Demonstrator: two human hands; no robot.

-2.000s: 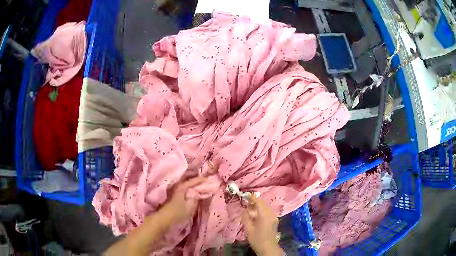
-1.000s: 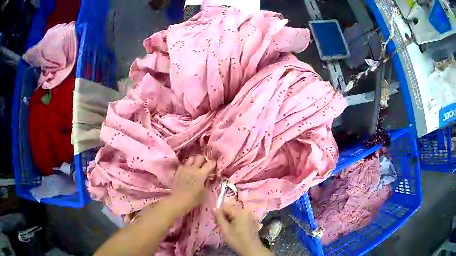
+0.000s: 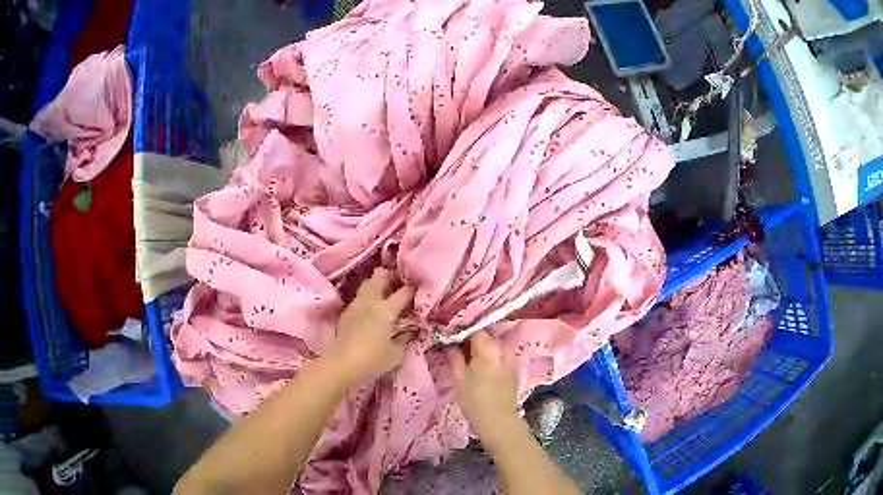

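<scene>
A large pink fabric bundle with small dark specks [image 3: 523, 193] fills the middle, gathered at its centre. A white tie strip [image 3: 523, 302] runs from the gather across the cloth to the upper right, its far end loose. My left hand [image 3: 373, 324] grips the gathered cloth left of the strip's inner end. My right hand [image 3: 484, 377] is just below the strip, fingertips against the cloth beside the gather; whether they pinch strip or cloth is unclear.
At left a blue crate [image 3: 160, 106] holds red fabric [image 3: 92, 251], pink cloth and beige cloth [image 3: 165, 218]. At lower right another blue crate [image 3: 716, 440] holds pink pieces [image 3: 678, 338]. A dark blue pedal [image 3: 629, 37] and the machine table edge [image 3: 823, 145] are at upper right.
The bundle has shifted slightly up in view. The strip was bunched at my right fingers and now lies stretched out to the upper right. My right hand has moved up and right, towards the gather.
</scene>
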